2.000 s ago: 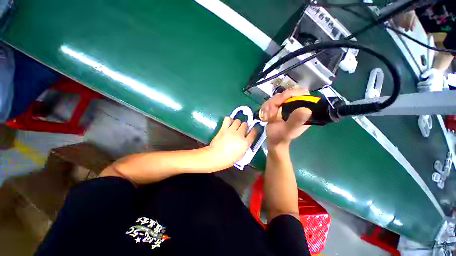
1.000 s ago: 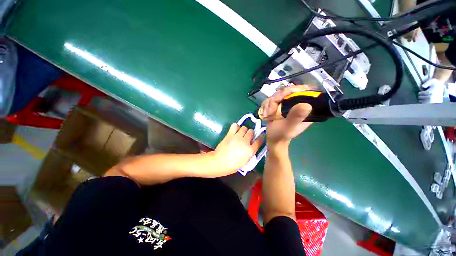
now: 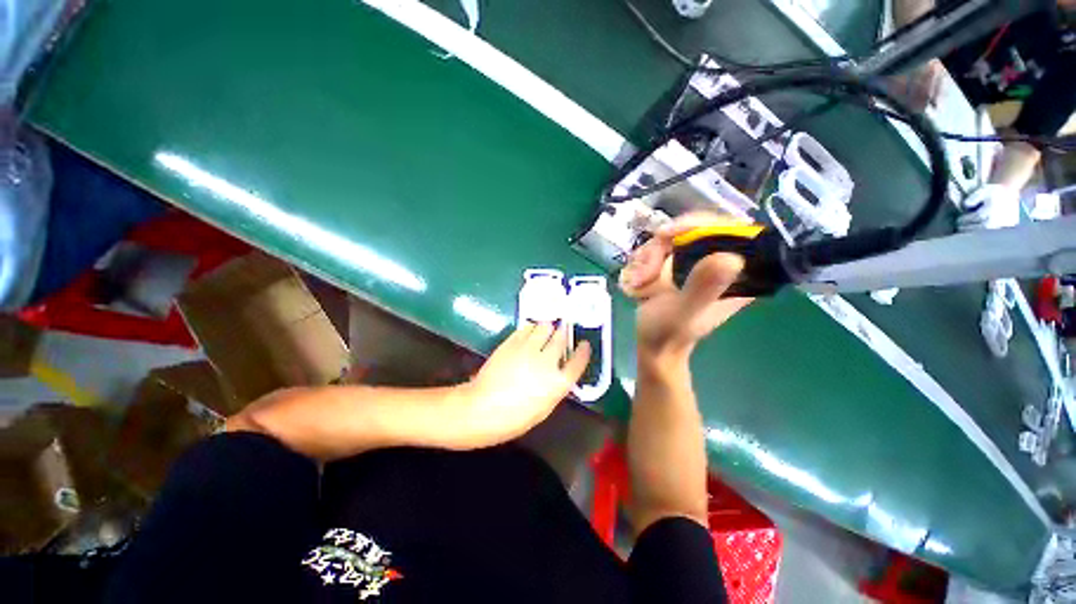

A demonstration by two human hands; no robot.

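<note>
Two white plastic housings (image 3: 592, 309) lie side by side at the green bench edge, their rounder solid ends pointing away from me. My left hand (image 3: 527, 375) lies over their near part, with its fingertips on them. My right hand (image 3: 684, 289) is closed around the black and yellow electric screwdriver (image 3: 737, 257), just right of the housings. Its bit cannot be made out. The metal screw feeder (image 3: 708, 159) stands beyond my right hand, with the black cable looping over it.
More white housings (image 3: 812, 183) lie beyond the feeder. A grey metal bar (image 3: 968, 254) comes in from the right. A gloved hand (image 3: 989, 208) of another person is at the far right. A red stool (image 3: 737, 537) and cardboard boxes (image 3: 266, 325) are below the bench.
The housings have turned, so their solid ends now point away from me instead of the open loops. My left hand has shifted slightly towards me. The right hand still holds the screwdriver.
</note>
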